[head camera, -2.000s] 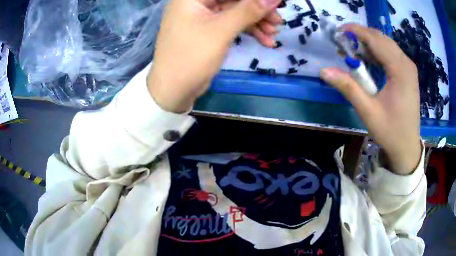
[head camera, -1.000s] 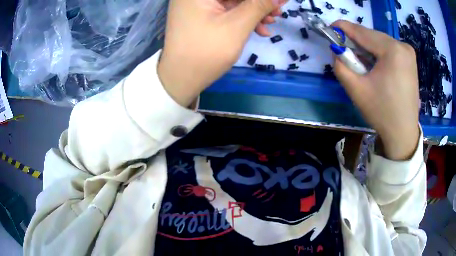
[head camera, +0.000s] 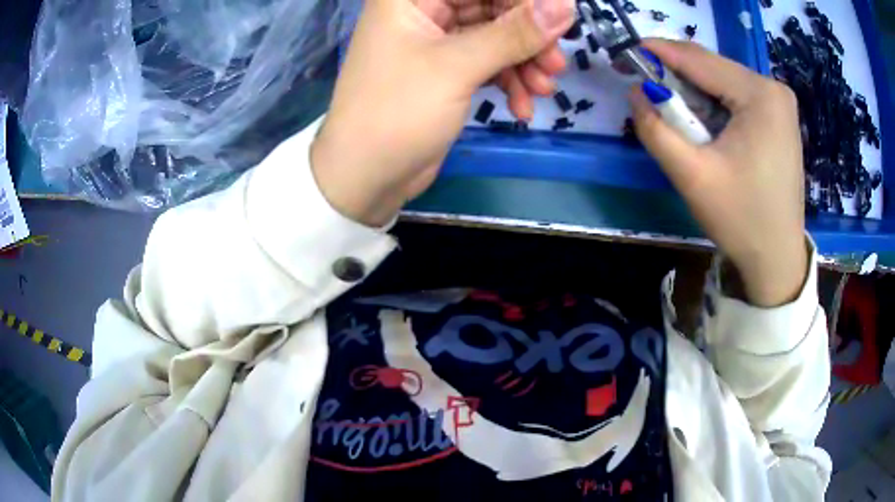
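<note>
My left hand (head camera: 412, 88) is above the near edge of the blue main tray (head camera: 550, 157), cut off by the top of the picture. Its thumb and forefinger pinch the end of a black moulded frame (head camera: 613, 39); the grip itself is partly hidden. My right hand (head camera: 741, 147) holds the nippers (head camera: 677, 110), with white handles and blue accents. Their silver jaws are at the near end of the black frame. Whether the jaws are closed cannot be told. Small loose black parts (head camera: 562, 101) lie on the white liner below.
A second blue tray (head camera: 844, 235) at the right holds a dense heap of black parts (head camera: 834, 118). A crumpled clear plastic bag (head camera: 88, 88) lies at the left. A white printed label (head camera: 10, 211) hangs at the far left edge. The green bench edge (head camera: 550, 211) runs along the front.
The nippers have moved left and up from over the tray's near side to the black frame by my left hand. My left hand stays in nearly the same place.
</note>
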